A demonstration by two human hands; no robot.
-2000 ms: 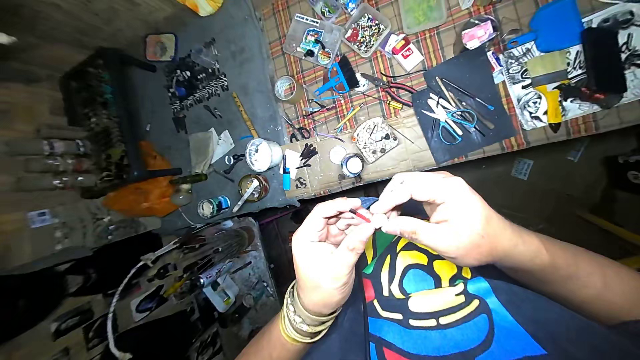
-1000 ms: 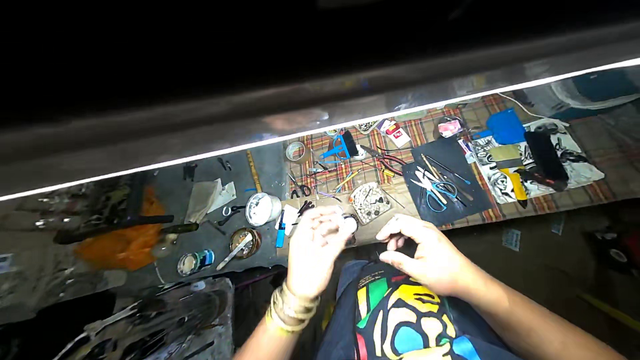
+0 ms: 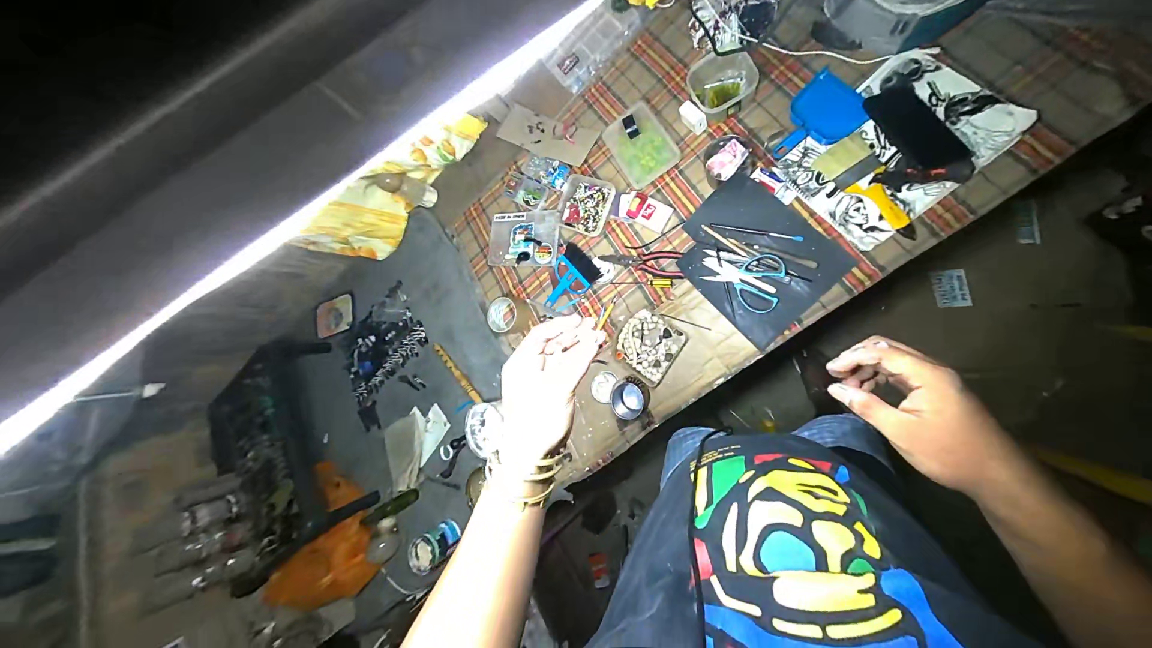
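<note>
My left hand (image 3: 547, 382) reaches over the near part of the table, its fingertips beside a thin yellow tool (image 3: 607, 313); whether they touch it is unclear. Just right of that hand lie a tray of small pale pieces (image 3: 650, 347), a round lid (image 3: 604, 388) and a dark round jar (image 3: 629, 399). My right hand (image 3: 891, 400) hangs in the air off the table edge, fingers curled and thumb near the index finger; anything small between them cannot be made out. Scissors with blue handles (image 3: 759, 286) and slim tools rest on a black mat (image 3: 792, 315).
Pliers (image 3: 652, 263), a blue-handled brush (image 3: 571, 277) and a box of beads (image 3: 588, 206) lie farther back. A blue dustpan (image 3: 823, 106) is at the upper right. A white tub (image 3: 484, 429) stands left of my left wrist. A bright light strip (image 3: 360, 193) crosses the upper left.
My hands were together at a small red thing two seconds ago; they are now apart. The left has reached out over the table. The view has tilted and shifted strongly.
</note>
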